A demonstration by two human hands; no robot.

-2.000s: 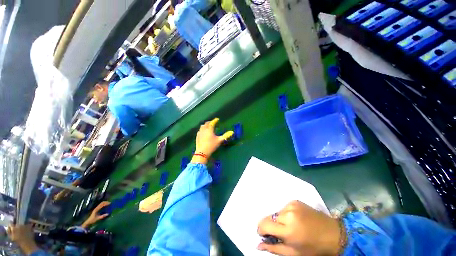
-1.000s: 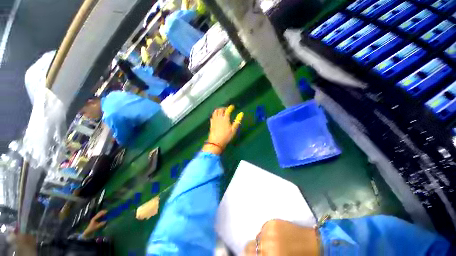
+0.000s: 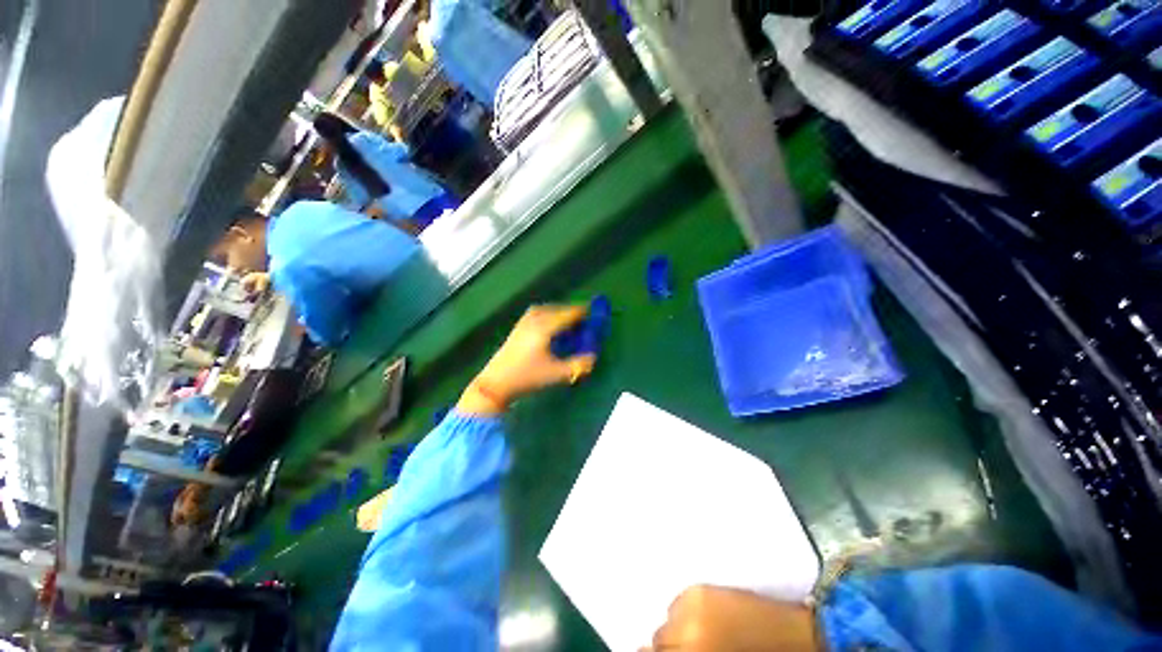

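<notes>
My left hand [image 3: 529, 359], with yellow finger cots, is over the green surface, with its thumb and fingers around a small blue module [image 3: 572, 339]. Another blue module [image 3: 600, 313] stands against it at the fingertips. A further blue module [image 3: 659, 276] lies to the upper right. A white sheet [image 3: 682, 510] lies in front of me. My right hand [image 3: 737, 620] rests at the sheet's lower edge, cut off by the picture's bottom edge; its fingers and anything in them are hidden.
A blue bin [image 3: 800, 334] stands right of the sheet, by a white post [image 3: 726, 127]. Stacked black trays with blue modules [image 3: 1045, 77] are at the right. More modules [image 3: 306, 510] lie left of my sleeve, near a dark device [image 3: 394, 392]. People in blue smocks are beyond.
My left hand has moved slightly left and down, and its fingers have closed around a module. The view has shifted. My right hand stays at the sheet's lower edge.
</notes>
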